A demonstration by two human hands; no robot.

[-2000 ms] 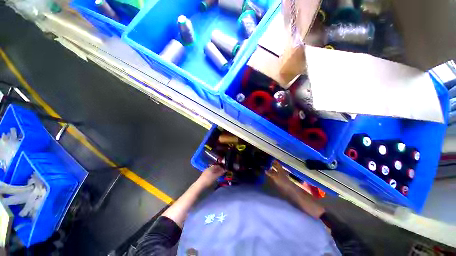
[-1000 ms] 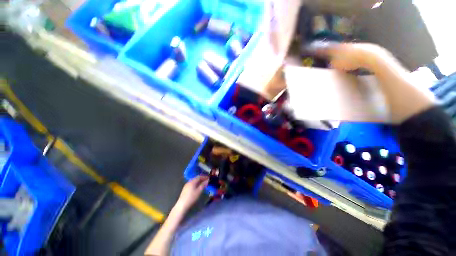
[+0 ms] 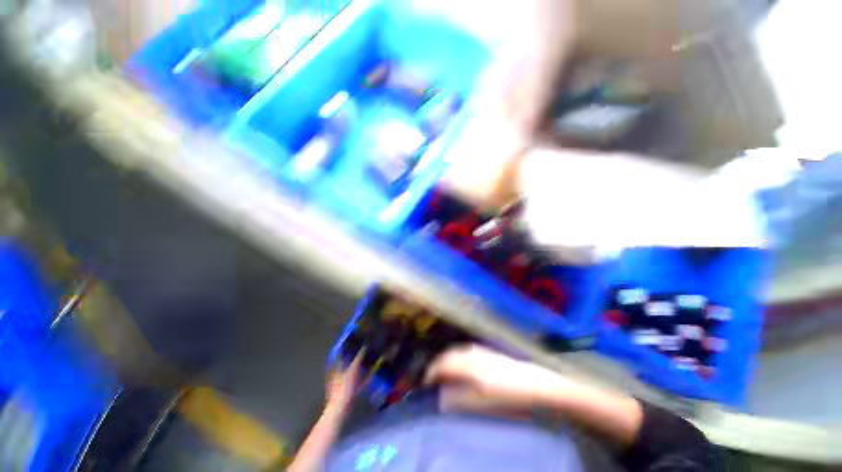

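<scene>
The picture is strongly blurred. A blue bin [image 3: 343, 337] stands below the ledge, just in front of my cap, with dark, red and yellowish thread cones [image 3: 406, 324] in it. My left hand [image 3: 345, 380] is at the bin's left side, over its near edge. My right hand [image 3: 454, 367] is at the bin's right side, its fingers over the cones. Blur hides the fingers of both hands, so I cannot tell whether either holds a cone.
On the ledge [image 3: 226, 205] stand a blue bin with grey cones [image 3: 383, 207], one with red and dark cones [image 3: 545, 293], and one with dark cones in rows [image 3: 669, 323]. An open brown carton [image 3: 711, 101] is behind, its pale flap [image 3: 637, 203] over the bins. More blue bins [image 3: 55, 359] stand at left.
My right hand has come back from the carton to the bin below the ledge. My left hand stays at that bin. The whole view has shifted slightly and is more blurred.
</scene>
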